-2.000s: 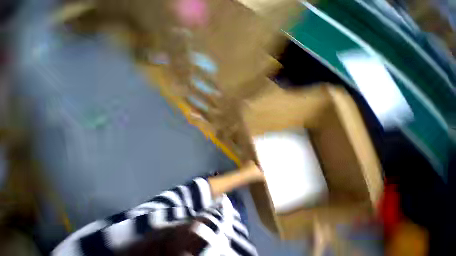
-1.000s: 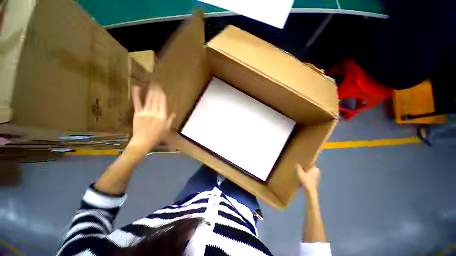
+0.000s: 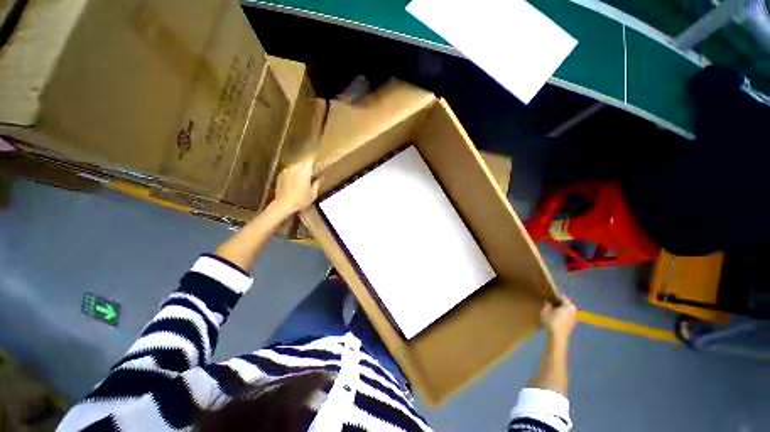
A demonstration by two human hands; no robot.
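Observation:
An open brown carton (image 3: 507, 325) is held in front of my body, turned at an angle. A flat white sheet or pad (image 3: 405, 240) lies inside it, with a thin dark edge around it; what is under it is hidden. My left hand (image 3: 295, 187) grips the carton's left side at the upper left corner, by a blurred flap. My right hand (image 3: 558, 317) grips the rim at the carton's right corner.
Large closed-looking cartons (image 3: 143, 93) are stacked at the left. A green conveyor belt (image 3: 604, 51) crosses the top, with a white board (image 3: 494, 42) overhanging its edge. A red stool (image 3: 595, 224), an orange item (image 3: 688, 283) and a dark-clothed person (image 3: 718, 177) are at the right.
The carton has turned clockwise and its lower end has swung down. My left hand has closed on its upper left side, and my right hand has moved slightly right with the rim.

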